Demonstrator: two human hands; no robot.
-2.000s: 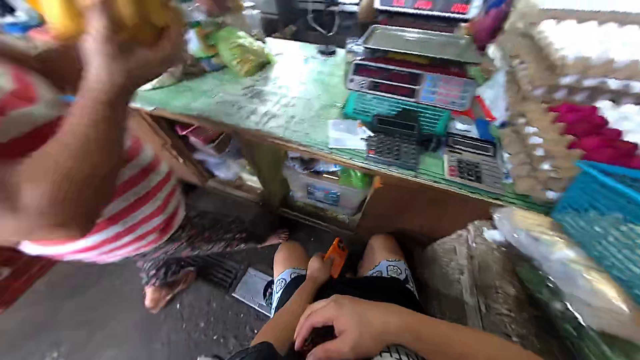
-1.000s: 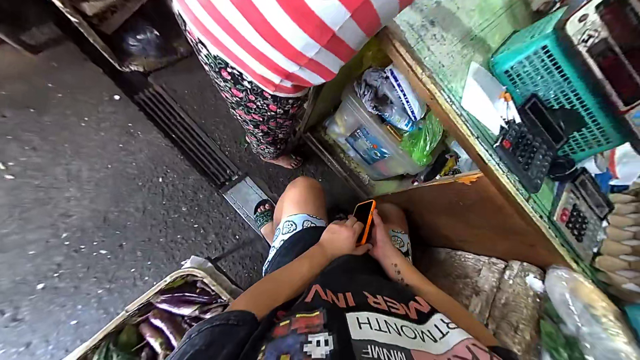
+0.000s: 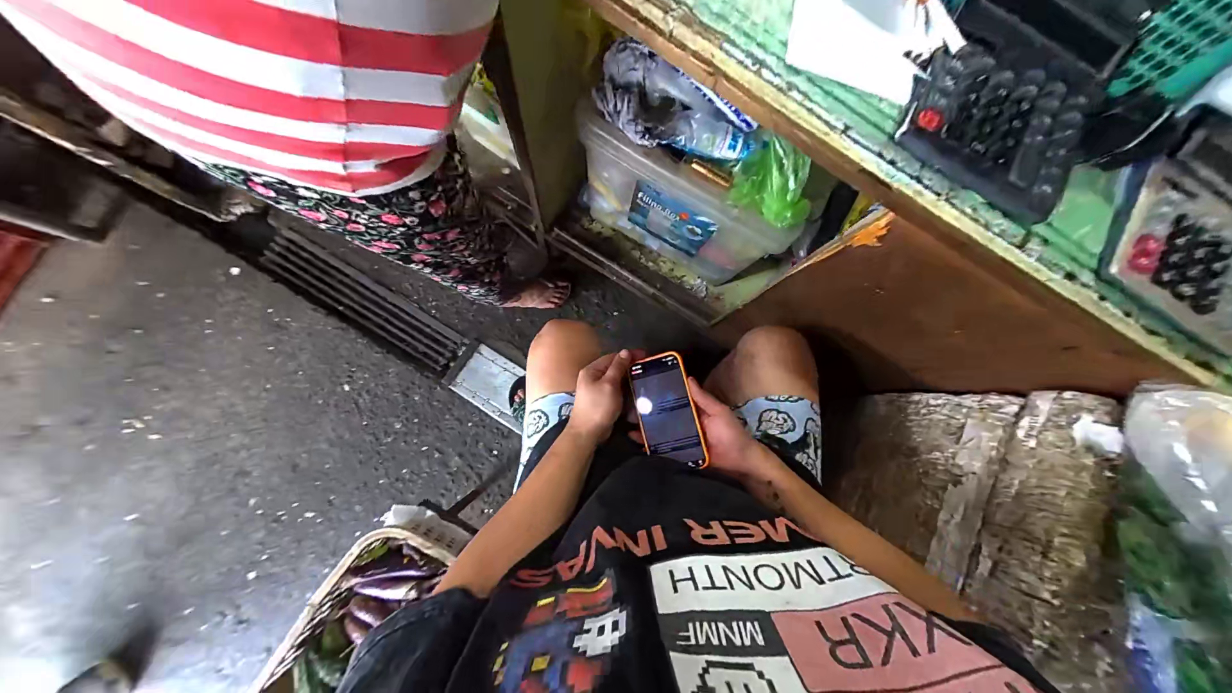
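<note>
A smartphone in an orange case [image 3: 669,409] lies between my hands above my lap, its lit screen facing up. My right hand [image 3: 724,423] is closed around the phone's right edge, with part of the fingers hidden beneath it. On the other side, my left hand [image 3: 604,393] is at the phone's upper left edge, thumb and fingers bent against the case. Whether the left hand bears any of its weight cannot be told. Both forearms rest near my black printed shirt [image 3: 616,558], and my knees show beyond the hands.
A person in a red-and-white striped top [image 3: 289,87] stands ahead on the left, beside a floor grate [image 3: 361,294]. A green counter [image 3: 818,106] bears calculators [image 3: 1011,115]; a plastic storage box [image 3: 664,202] sits beneath it. Eggplants fill a basket [image 3: 318,602] at lower left.
Two seconds ago one hand held the phone and the other lay nearer my body; now both are at the phone. The striped-top person's raised arm has left view. The view has tilted down.
</note>
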